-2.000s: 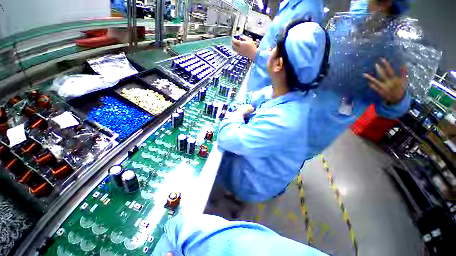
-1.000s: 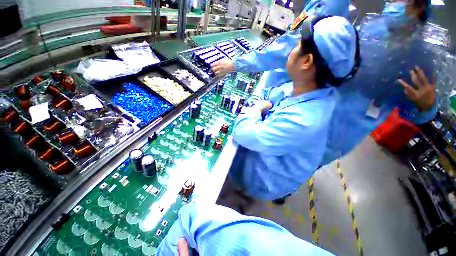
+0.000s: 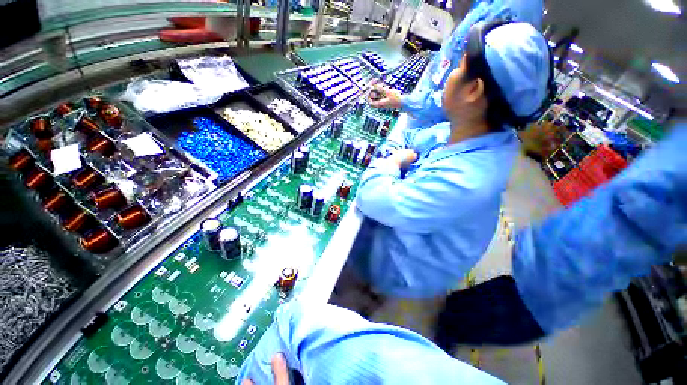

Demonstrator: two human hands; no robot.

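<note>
A large green circuit board [image 3: 192, 301] lies in front of me. Two dark capacitors [image 3: 220, 237] stand upright on it, and one copper coil [image 3: 287, 279] stands near its right edge. My light-blue right sleeve [image 3: 361, 350] crosses the bottom of the picture; my right hand is not visible. A few fingertips, apparently of my left hand [image 3: 279, 370], rest against that sleeve at the bottom edge, beside a small dark object [image 3: 297, 377]. Most of this hand is cut off, and its grip cannot be told.
Coil tray [image 3: 75, 199], metal-part bin [image 3: 30, 301], blue-part bin [image 3: 218, 150] and cream-part bin [image 3: 258, 128] line the rail [image 3: 154, 252]. A seated worker [image 3: 441, 203] is at the right. Another person's hand [image 3: 386, 97] reaches over the line. A blurred sleeve [image 3: 603, 233] is close at right.
The view has shifted slightly. The far worker's hand went to the capacitor trays and has drawn back. The person at right has moved close, now showing a large sleeve. My visible arm stays put.
</note>
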